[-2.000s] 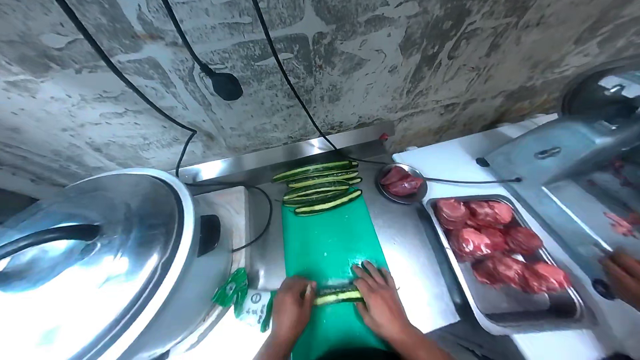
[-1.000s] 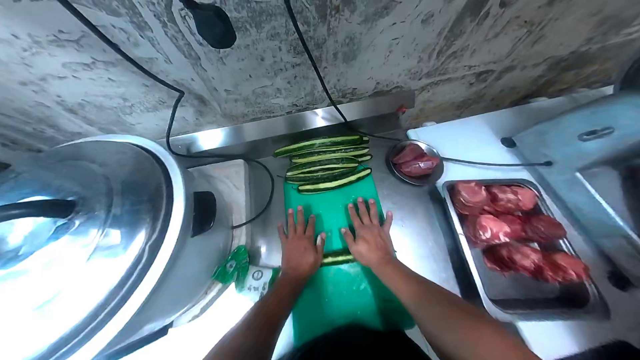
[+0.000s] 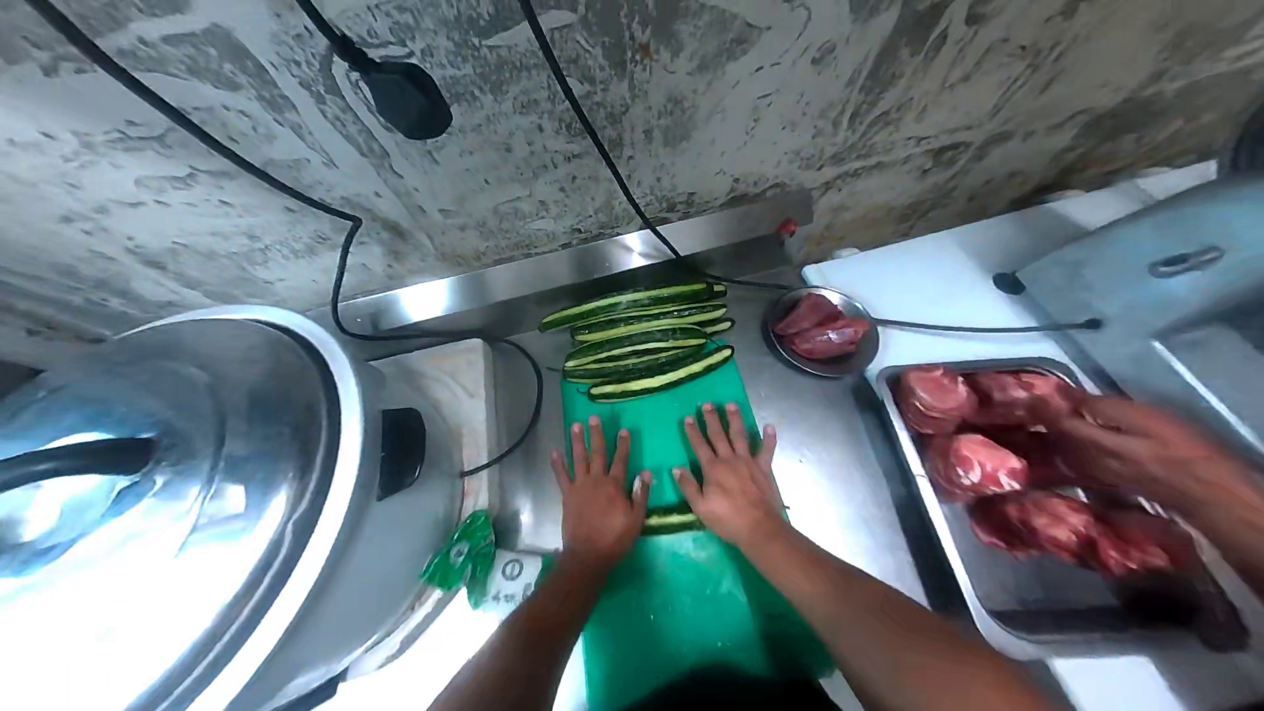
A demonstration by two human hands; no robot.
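Observation:
My left hand and my right hand lie palm down with fingers spread on a green cutting board. Between them is a piece of striped cucumber, its ends hidden under or beside the hands; neither hand grips it. Beyond my fingertips, several long cucumber pieces with dark green skin and pale cut faces lie side by side across the board's far end and onto the steel counter.
A large lidded metal cooker stands left, a green-and-white plastic packet beside it. At right are a small bowl of raw meat, a steel tray of meat, another person's hand over it, and a grey machine. Cables cross the back.
Two seconds ago my hands held the cucumber piece nearer the board's front; they have since moved forward and spread out flat. Another person's hand has come over the meat tray.

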